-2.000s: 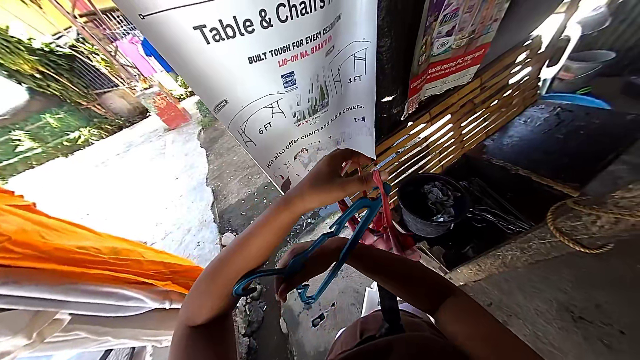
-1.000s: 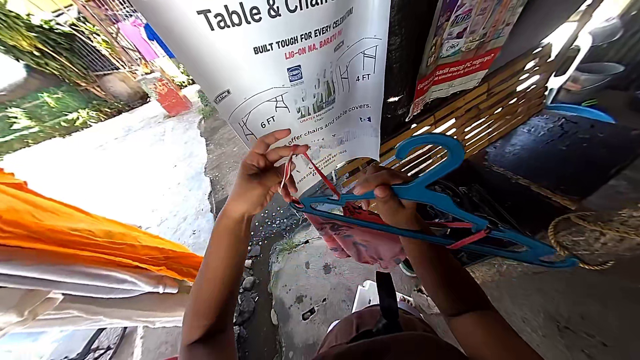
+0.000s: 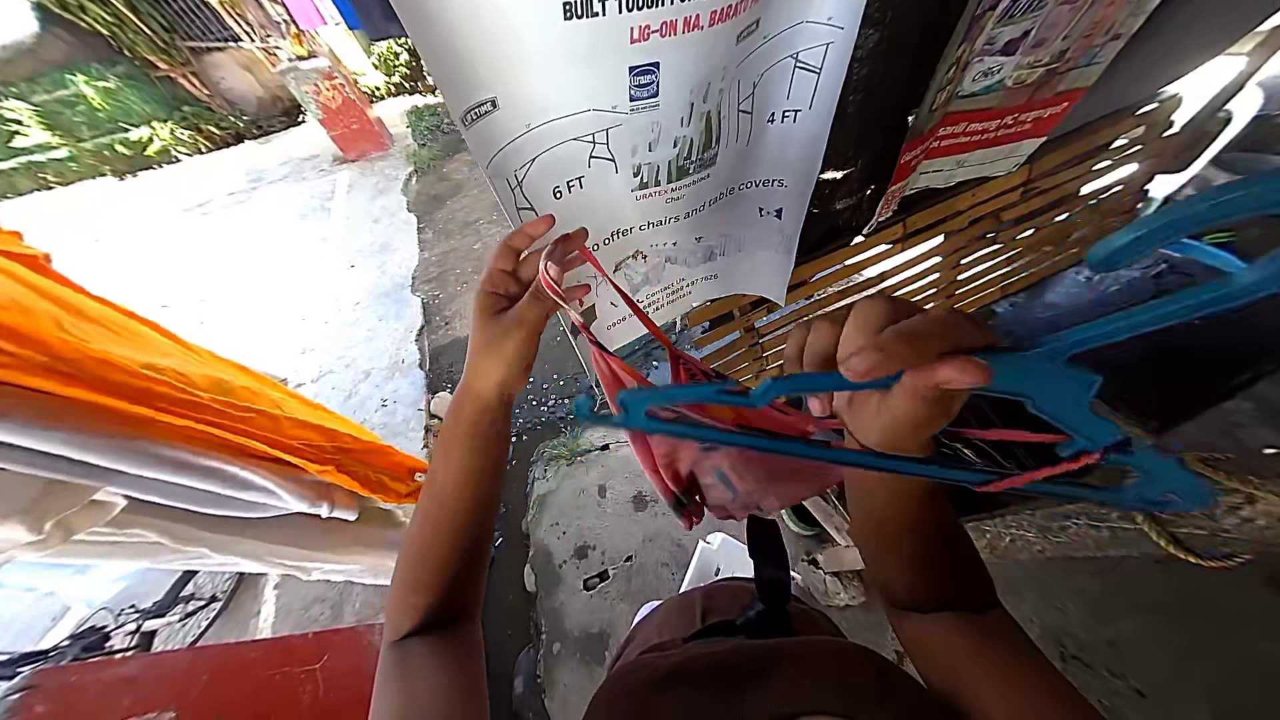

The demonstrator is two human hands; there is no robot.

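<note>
A blue plastic clothes hanger [image 3: 1075,375] lies across the view, its hook at the right edge. My right hand [image 3: 890,375] is closed around its bar. A pink-red garment [image 3: 740,475] with thin straps hangs beneath and behind the hanger, and one strap crosses the hanger's right part. Left of the hanger's narrow end, my left hand [image 3: 530,280] pinches the loop of another thin strap between its fingers and pulls it up, off the hanger. The garment's lower part is partly hidden by the hanger and my right hand.
A white printed banner [image 3: 660,130] hangs just ahead, beside a bamboo slat fence [image 3: 960,265]. Orange cloth [image 3: 190,380] and pale cloths [image 3: 200,490] hang at the left. A coiled rope [image 3: 1190,540] lies at the right. Below is rough concrete [image 3: 600,560].
The hanger has swung from near my left forearm out to the right, with its hook now at the right edge. My hands have moved apart, the left one drawing the strap out.
</note>
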